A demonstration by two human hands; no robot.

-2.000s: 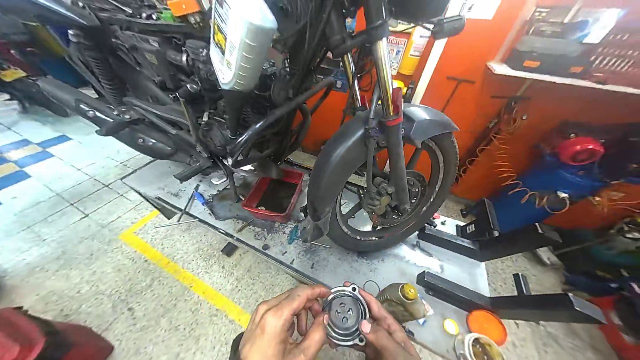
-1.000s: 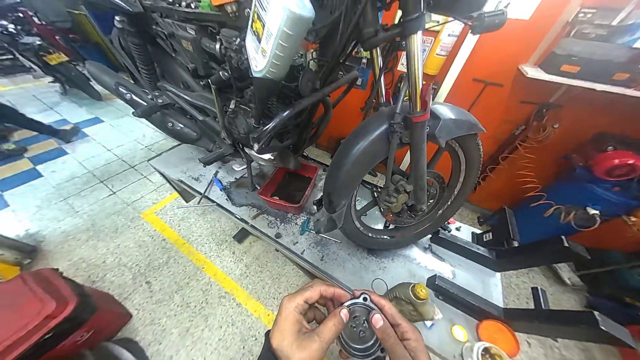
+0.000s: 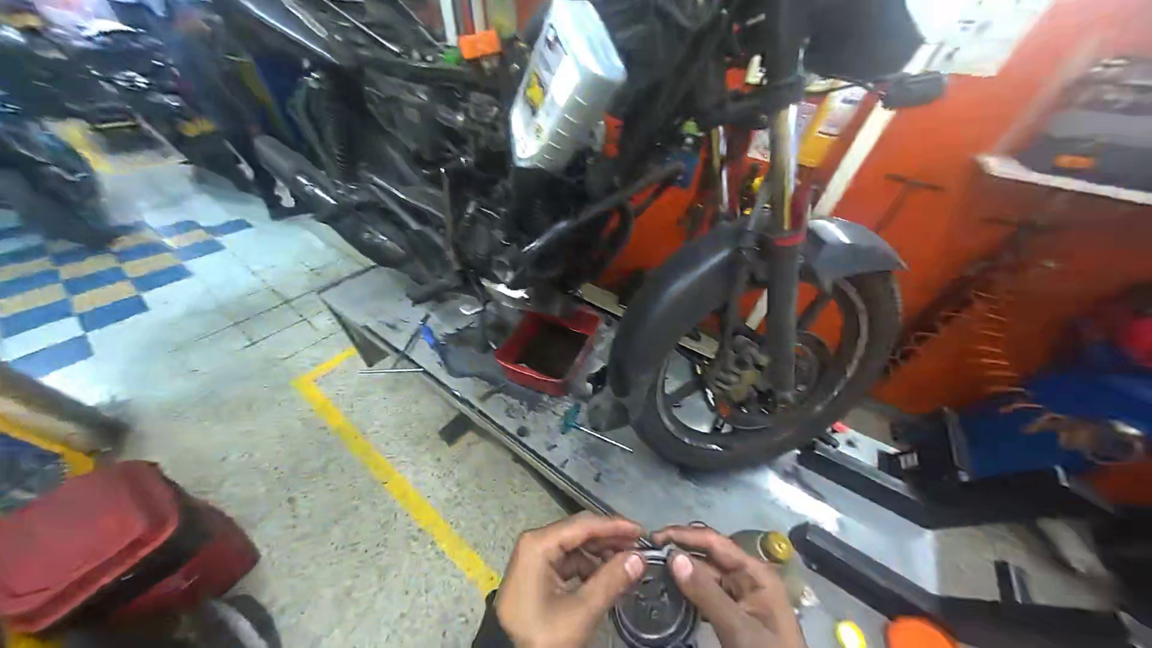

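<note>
A round dark metal engine cover (image 3: 655, 612) is at the bottom of the view, between my two hands. My left hand (image 3: 571, 580) grips its upper rim with thumb and fingers; my right hand (image 3: 733, 585) grips the same rim from the other side, the two thumbs nearly touching. Beyond them a motorcycle (image 3: 531, 207) stands on a grey metal lift platform (image 3: 531, 414). An oil bottle (image 3: 565, 85) is tipped upside down at its engine. Under the engine sits a red drain tray (image 3: 544, 382) with dark contents.
A teal-handled tool (image 3: 598, 436) lies by the front wheel (image 3: 774, 378). A capped bottle (image 3: 765, 545) and an orange lid (image 3: 920, 633) are at the lower right, near black steel bars (image 3: 864, 567). A red motorcycle part (image 3: 99, 549) stands lower left. Someone's legs (image 3: 229, 117) show at the upper left.
My thumbs have moved from the cover's face to its upper rim, closer together. The view has swung somewhat to the left.
</note>
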